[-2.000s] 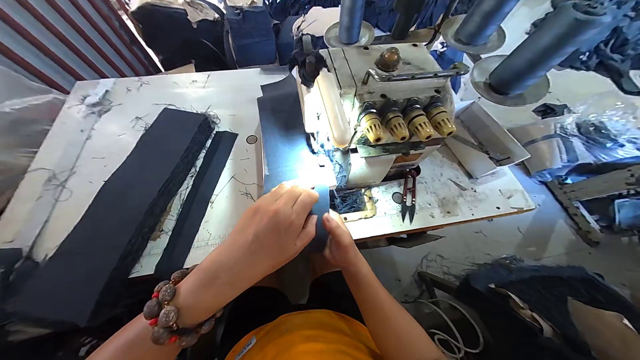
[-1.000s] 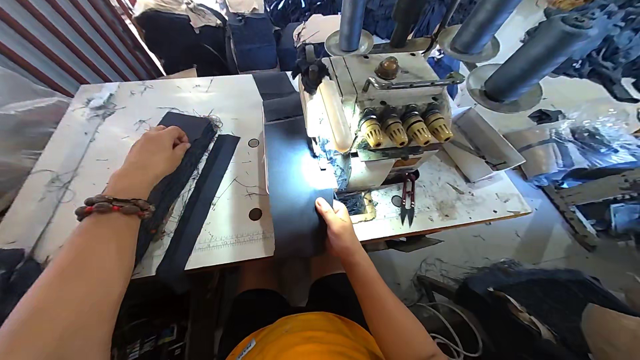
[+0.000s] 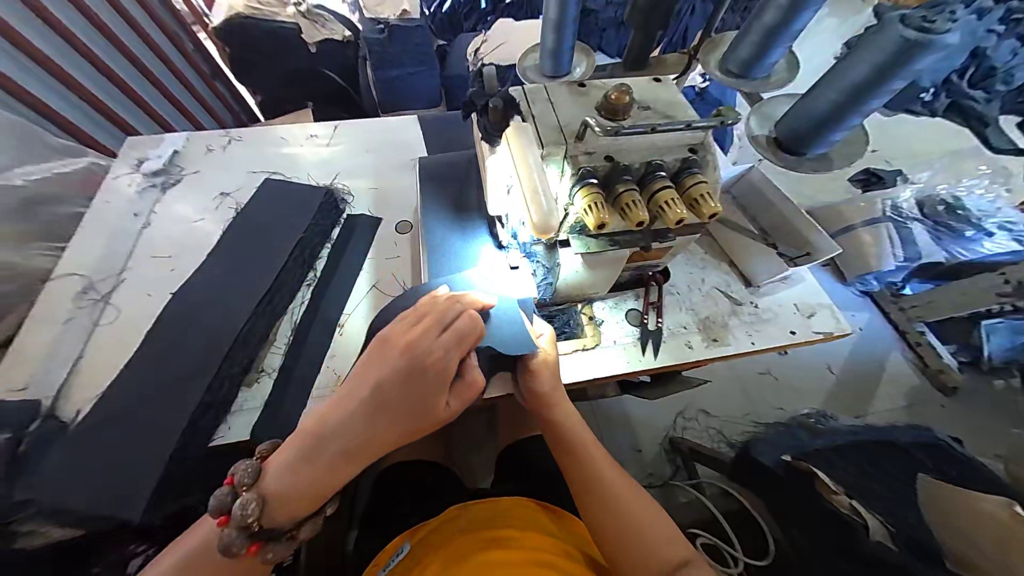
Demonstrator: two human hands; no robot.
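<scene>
Under the bright lamp of an overlock sewing machine (image 3: 624, 120), my left hand (image 3: 420, 352) presses and grips the left part of a dark blue fabric piece (image 3: 504, 324). My right hand (image 3: 540, 364) holds that piece's right edge near the front of the machine; its fingertips are partly hidden by the cloth. Another dark fabric length (image 3: 452, 200) lies flat behind, along the machine's left side. Left of my hands, a stack of dark fabric panels (image 3: 232, 280) and a narrower dark strip (image 3: 328, 312) lie on the white table (image 3: 368, 156).
Thread snips (image 3: 653, 312) lie right of the needle area. Beyond them is a white open box (image 3: 788, 220). Large thread cones (image 3: 864, 80) stand at the upper right. Dark cloth (image 3: 864, 480) is heaped low at the right, beside a white cable (image 3: 732, 520).
My left hand has moved right from the fabric stack to the cloth at the machine. The near end of that cloth, flat a second ago, is now lifted and bent between both hands.
</scene>
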